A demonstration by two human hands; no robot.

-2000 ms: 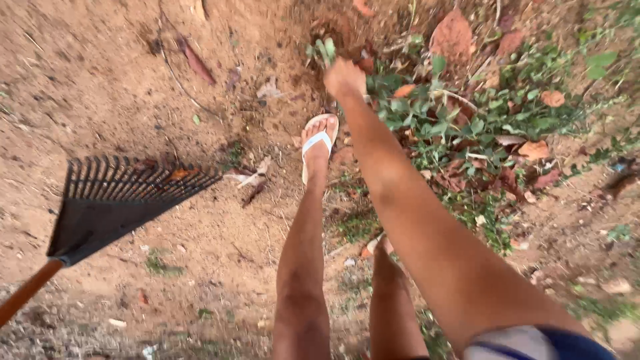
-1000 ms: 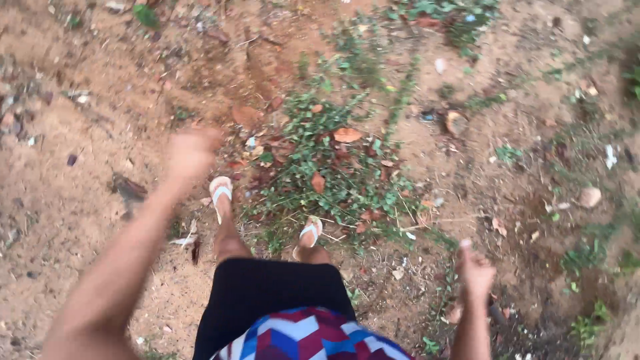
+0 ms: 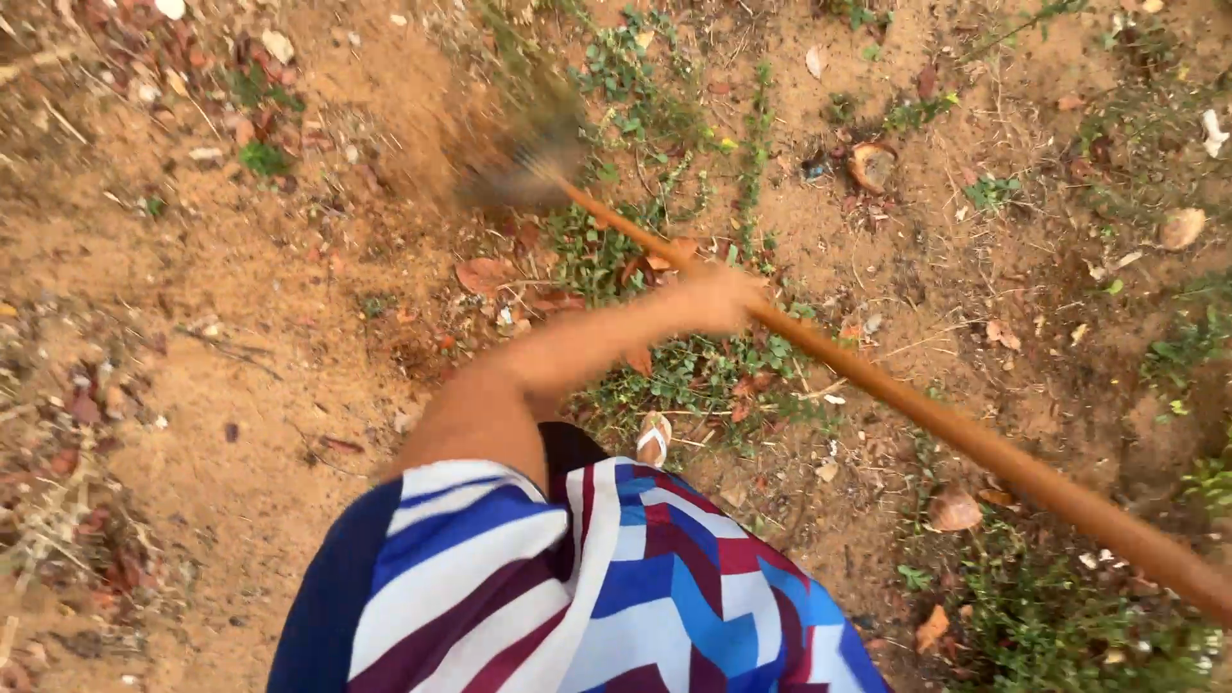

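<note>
My left hand [image 3: 722, 298] is closed around the brown handle of a rake [image 3: 905, 399], with my left arm reaching across from the lower left. The handle runs diagonally from the upper middle to the right edge. Its dark rake head [image 3: 525, 178] is strongly blurred, over soil beside low green weeds [image 3: 616, 241]. My right hand is outside the view. Beneath the handle and my left forearm, more weeds and dry brown leaves [image 3: 486, 275] lie on the ground.
One foot in a white-strapped flip-flop [image 3: 654, 438] shows beside the weeds. A broken shell-like husk [image 3: 873, 166] lies at the upper right. Denser green growth [image 3: 1068, 616] is at the lower right. Sandy soil [image 3: 260, 385] with twigs and leaf litter spreads to the left.
One second ago my left hand was over the soil at left without the rake; now it grips the handle. My right hand has left the view, which has shifted.
</note>
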